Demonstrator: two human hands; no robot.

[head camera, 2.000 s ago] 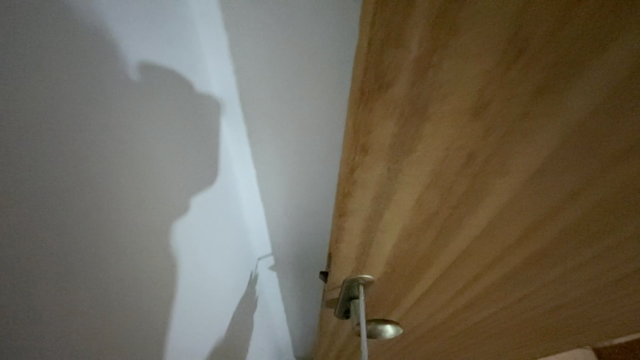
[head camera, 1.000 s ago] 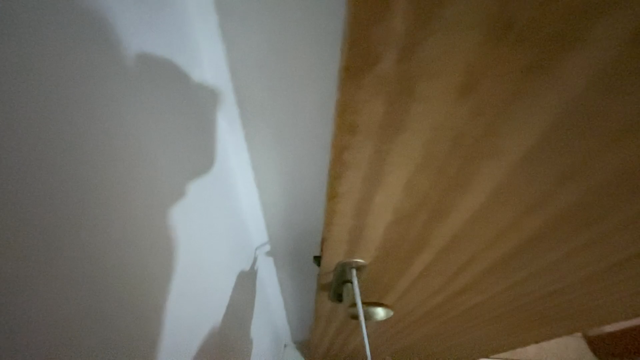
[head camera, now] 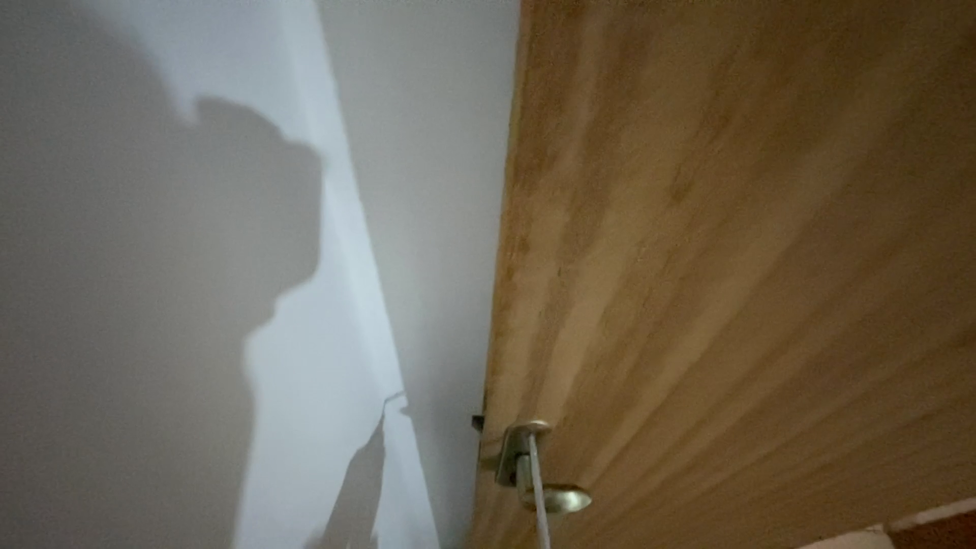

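Observation:
Neither my left hand nor my right hand shows. A wooden door (head camera: 686,229) with streaked grain fills the right half of the head view. Low on it, near its left edge, is a brass-coloured lever handle (head camera: 560,499) on a metal plate (head camera: 518,454). A thin pale rod or cord (head camera: 539,496) runs from the plate down past the handle to the bottom edge of the view; what holds it is out of sight. A small dark latch (head camera: 477,422) juts from the door's edge.
A white wall (head camera: 290,427) stands at the left, bearing a large dark shadow of a person and a smaller shadow low down. A grey-white surface (head camera: 427,191) lies between wall and door. A pale edge and a reddish-brown surface (head camera: 934,530) show at the bottom right.

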